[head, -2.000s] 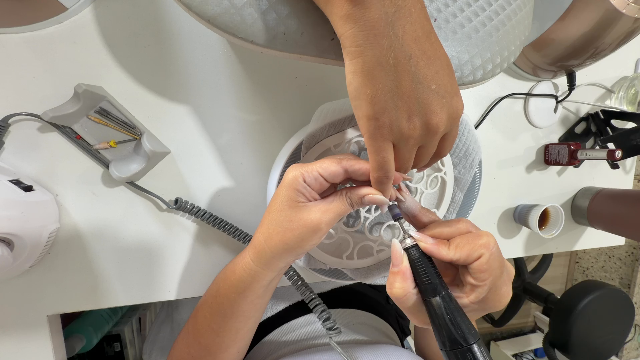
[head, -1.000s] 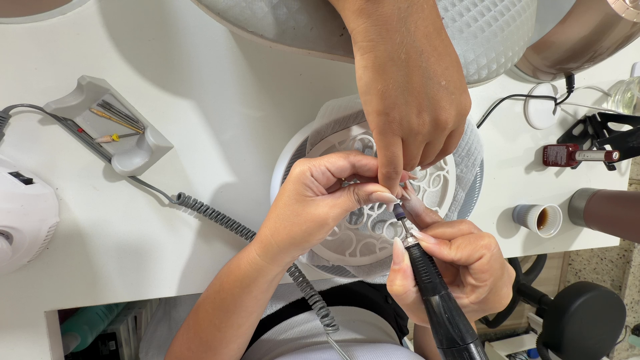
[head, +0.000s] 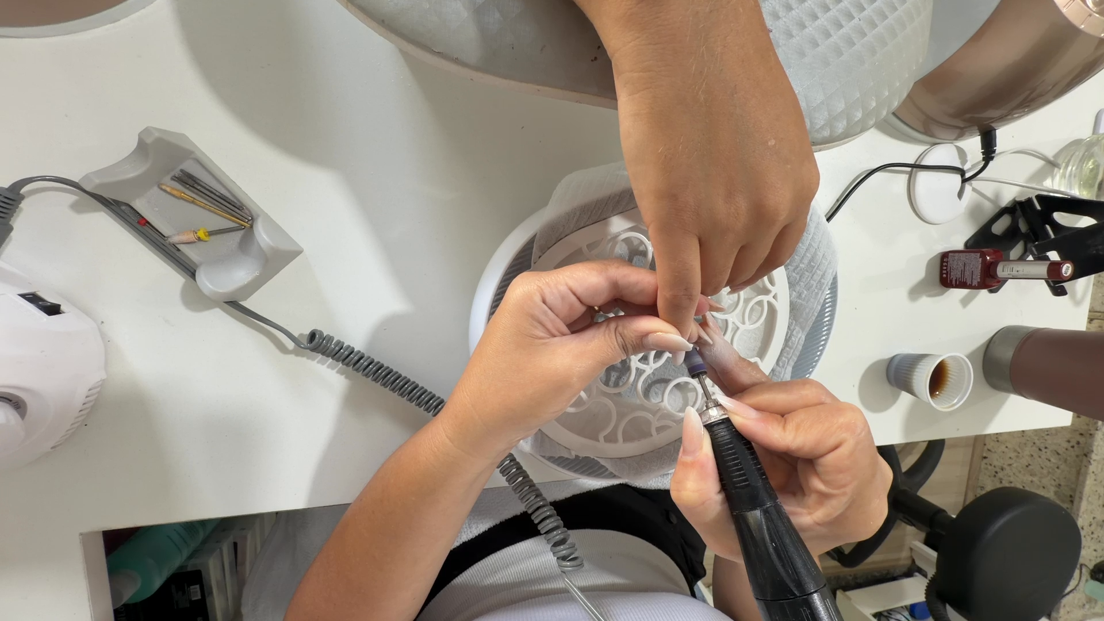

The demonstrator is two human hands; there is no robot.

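Another person's hand point(head: 720, 164) reaches down from the top over a round white dust collector with a ring-patterned grille point(head: 612, 423). My left hand point(head: 561, 345) pinches a finger of that hand between thumb and forefinger. In my right hand point(head: 793, 457) is a black electric nail drill handpiece point(head: 750, 509), held like a pen. Its dark purple sanding bit point(head: 694, 360) is at that finger's nail; exact contact is hidden by the fingertips. White paper towel point(head: 811, 285) lies around the collector. A coiled grey cord point(head: 375, 371) crosses the table and passes below my left forearm.
On the left stand a grey bit holder point(head: 250, 267) with several bits and the white drill unit point(head: 43, 371). To the right are a dark red polish bottle point(head: 970, 269), a paper cup point(head: 931, 379) with brown liquid, a tumbler point(head: 1048, 371) and a black stand point(head: 1039, 228). A quilted white armrest point(head: 849, 69) is above.
The other person's hand has shifted slightly to the right since two seconds ago. Both my hands keep nearly the same hold, with the drill bit still at the nail.
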